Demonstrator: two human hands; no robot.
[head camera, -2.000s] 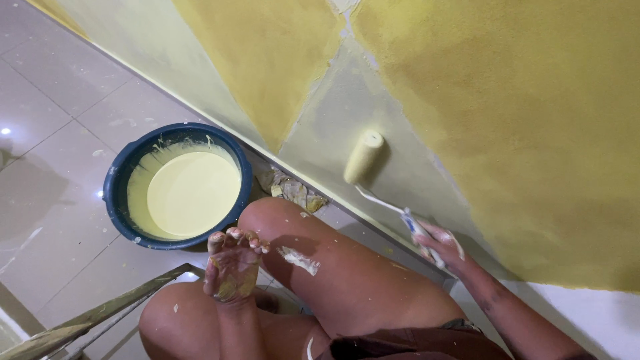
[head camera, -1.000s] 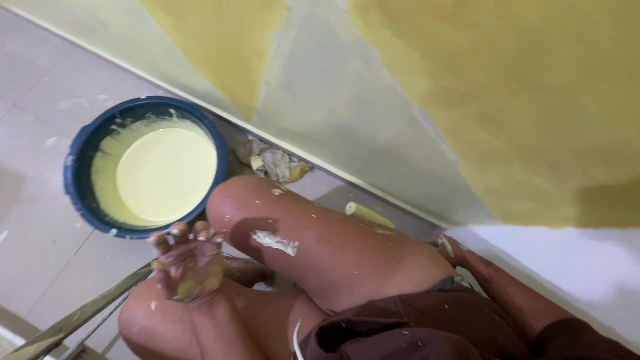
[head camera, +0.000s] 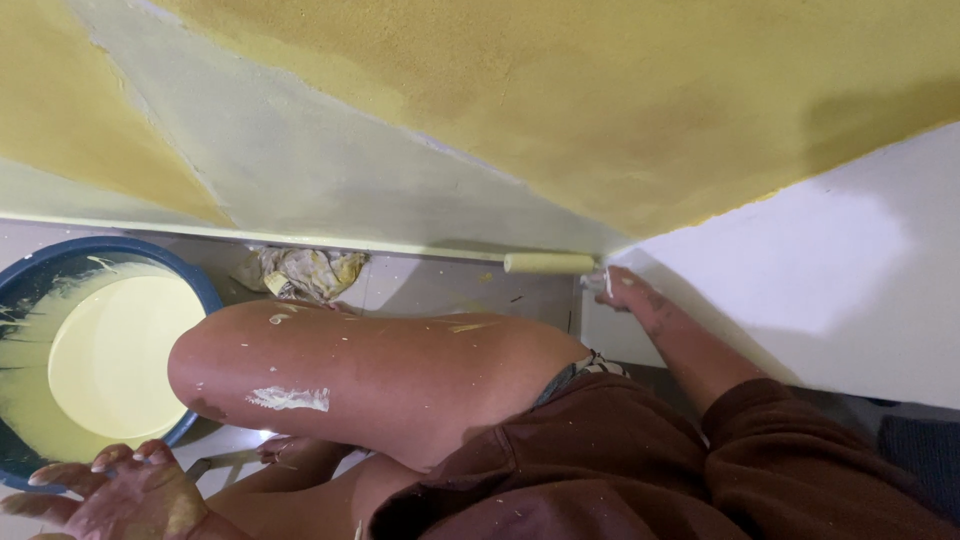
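Note:
My right hand (head camera: 621, 288) grips a paint roller by its handle, low in the corner where two walls meet. The pale yellow roller sleeve (head camera: 549, 262) lies along the foot of the painted wall (head camera: 420, 180). My left hand (head camera: 127, 495), smeared with paint, is held palm up with fingers apart and nothing in it, by the near rim of a blue plastic tub (head camera: 196, 289). Pale yellow paint (head camera: 124, 356) fills the lower part of the tub and streaks its inner wall.
A crumpled, paint-stained cloth (head camera: 307, 271) lies on the tiled floor (head camera: 420, 289) against the wall's foot. The wall bears yellow and grey angular areas. A white wall (head camera: 795, 255) adjoins it on the right. My bent leg (head camera: 375, 360) lies between the tub and the corner.
My right hand has moved the roller from the grey part of the wall down to its foot and into the corner. The view has shifted toward the right-hand corner.

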